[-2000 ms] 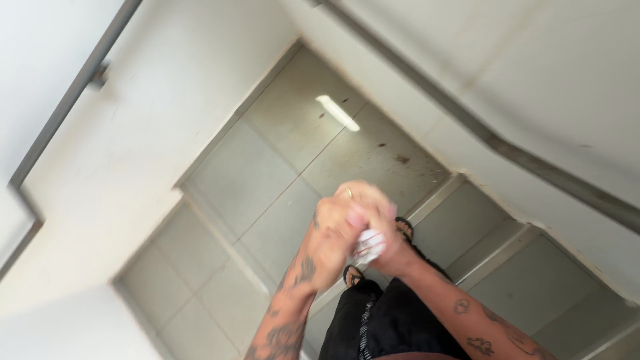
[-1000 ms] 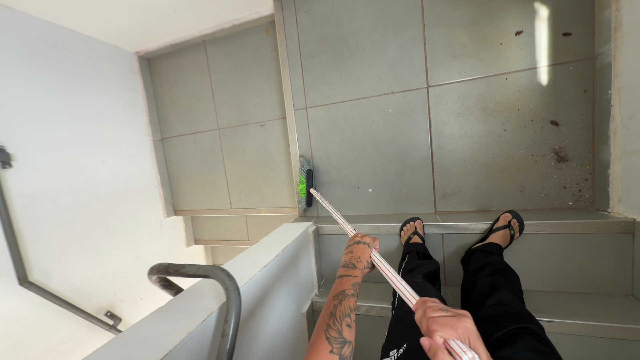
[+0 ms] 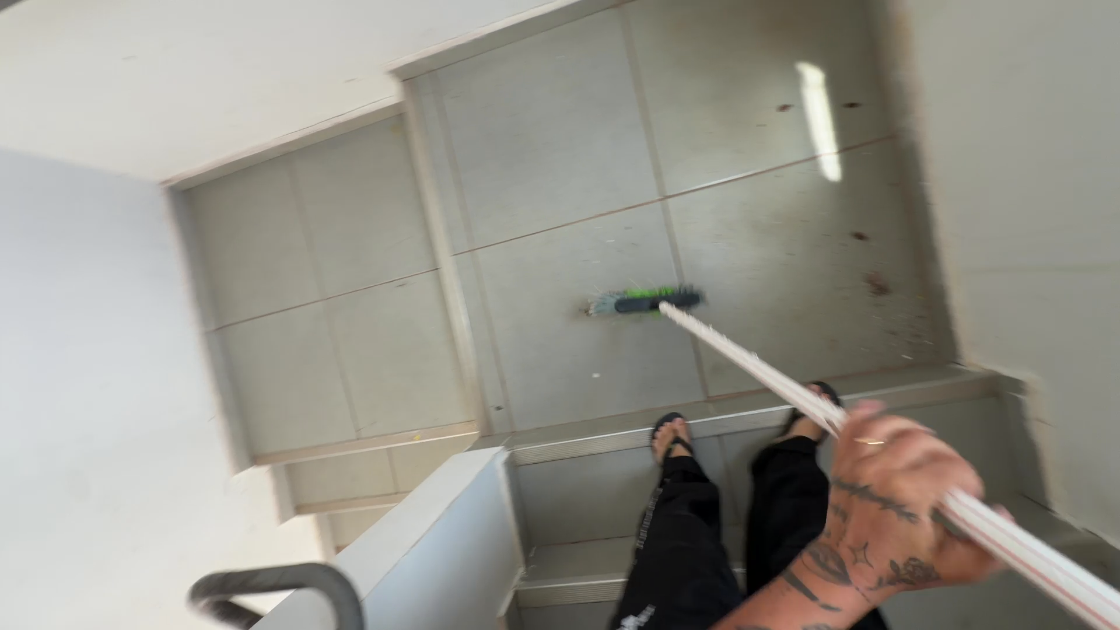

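Observation:
My left hand [image 3: 910, 499], with a ring on one finger and a tattooed wrist, is wrapped around the white and reddish striped handle [image 3: 752, 363] of a broom. The handle slants up and left to the dark broom head [image 3: 643, 302], whose green and pale bristles rest on the grey tiled landing [image 3: 560, 367]. Small debris [image 3: 878, 283] lies on the tiles to the right of the broom head. My right hand is out of view; the handle's near end runs off the lower right edge.
My feet in black flip-flops [image 3: 672, 435] are at the landing's near edge, above lower-frame steps [image 3: 595, 556]. A low white wall [image 3: 437, 525] and a bent metal handrail [image 3: 280, 582] stand at lower left. Another tiled level [image 3: 332, 289] adjoins on the left; walls border both sides.
The broom head has moved right from the landing's left edge onto the tiles. My right hand, on the handle a second ago, has left the view. Earlier still, my hands were together.

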